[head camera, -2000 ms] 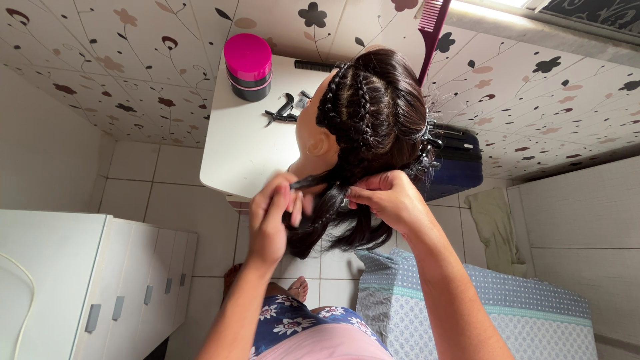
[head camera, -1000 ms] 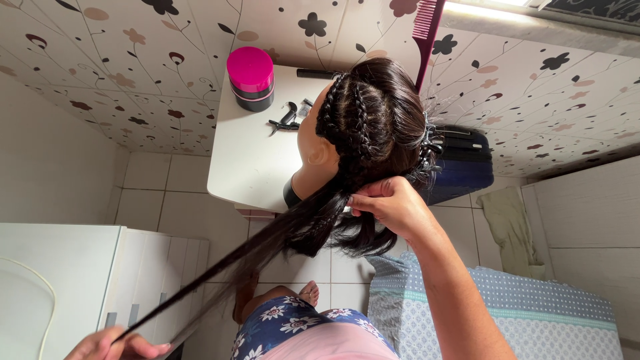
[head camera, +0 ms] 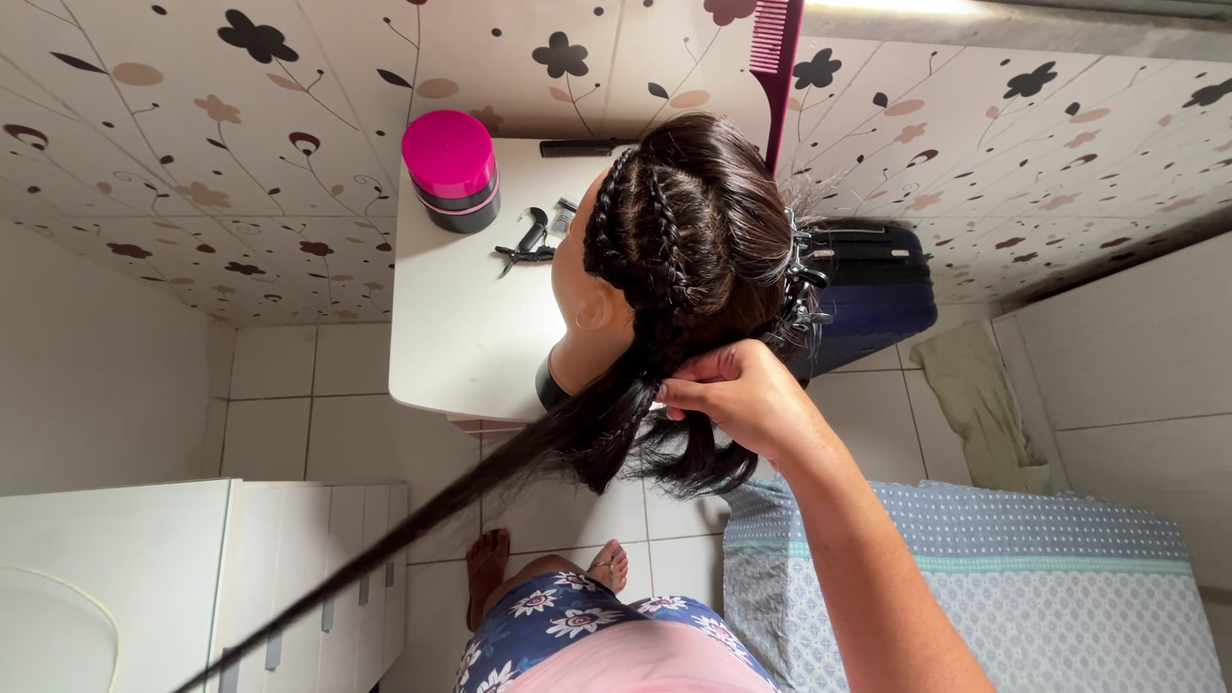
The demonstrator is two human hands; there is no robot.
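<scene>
A mannequin head [head camera: 584,279] with dark hair stands on a white table [head camera: 452,356]. Braids [head camera: 664,231] run along its scalp, and metal hair clips [head camera: 801,269] hold hair at its right side. My right hand [head camera: 722,390] pinches hair low on the head, near the neck, fingers closed on it. From there a long strand of dark hair [head camera: 433,500] stretches taut to the lower left and leaves the view. My left hand is out of the frame, so its hold on the strand does not show.
On the table are a jar with a pink lid [head camera: 449,159], black hair clips [head camera: 527,248] and a black comb [head camera: 577,148]. A magenta comb [head camera: 776,67] is upright behind the head. Around stand a dark blue suitcase [head camera: 866,298], a white drawer cabinet [head camera: 318,577] and a cloth-covered surface [head camera: 982,597].
My left hand has moved from beside the head down to the lower left and out of view; the strand is now drawn out long. My right hand stays at the hair near the neck.
</scene>
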